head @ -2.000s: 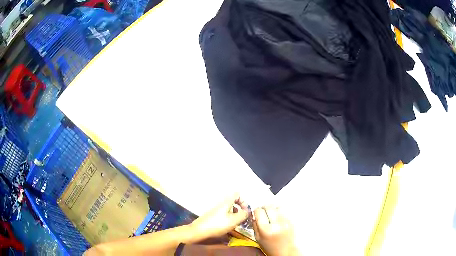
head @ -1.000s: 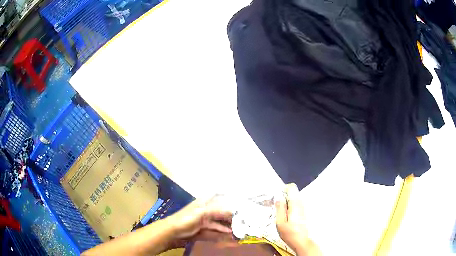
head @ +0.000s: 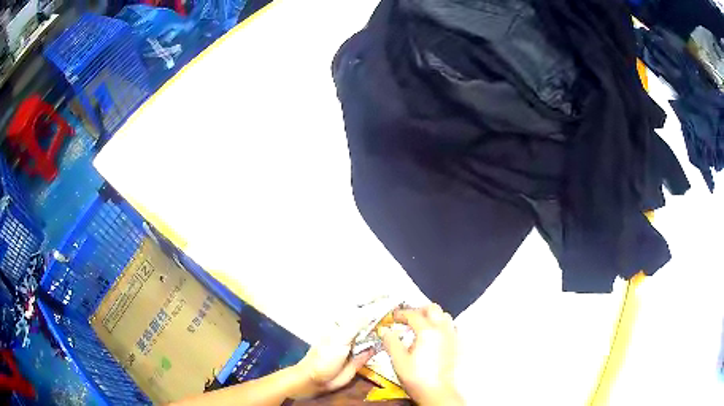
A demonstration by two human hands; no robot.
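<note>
A small pale crumpled packet (head: 371,339) with yellowish bits is held between both hands at the near table edge. My left hand (head: 329,361) holds it from the left side. My right hand (head: 425,353) is on its right side, with the fingers bent over its top. What is inside the packet is too small to tell. A heap of dark garment pieces (head: 444,190) lies on the white table just beyond the hands. Shinier lining cloth (head: 508,40) is bunched on top, and tab-like ends stick out on the right.
The white table (head: 230,151) has yellow edging tape (head: 610,349). A blue crate (head: 75,277) with a printed cardboard liner (head: 163,325) stands at lower left. A red stool (head: 38,136) and another blue crate (head: 95,67) are at upper left. Other dark pieces (head: 702,131) lie far right.
The pale crumpled item was spread wider between the hands a second ago; now it is more compact, with yellowish bits showing. The right hand's fingers have bent over it. The view has shifted slightly.
</note>
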